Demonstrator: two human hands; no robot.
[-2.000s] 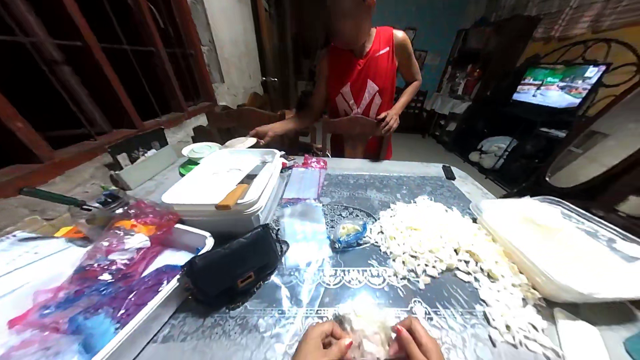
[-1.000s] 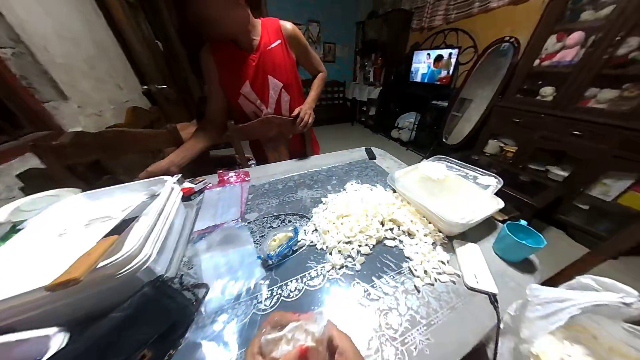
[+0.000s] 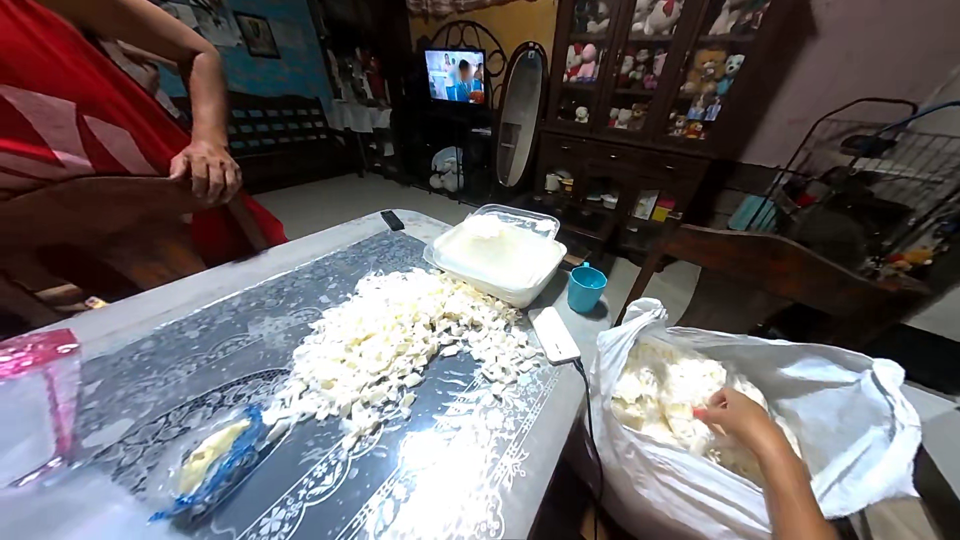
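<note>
My right hand (image 3: 735,420) reaches into a large white plastic bag (image 3: 847,390) at the right of the table. Its fingertips touch the pale, clear-wrapped packets (image 3: 675,382) inside; whether they grip one is unclear. My left hand is out of view. A heap of small white pieces (image 3: 390,330) lies on the patterned table cover. Behind it stands a clear plastic tub (image 3: 502,255) with white contents. A blue-edged plastic packet with a pale yellow lump (image 3: 210,457) lies at the lower left.
A white power bank (image 3: 555,335) with a black cable and a turquoise cup (image 3: 586,287) sit near the table's right edge. A black phone or remote (image 3: 391,220) lies at the far edge. A person in red (image 3: 112,127) rests a hand on a wooden chair (image 3: 97,225).
The view has swung right. My hands were together over a clear plastic wrap at the table's near edge; now my right hand is in the white bag and my left is out of view.
</note>
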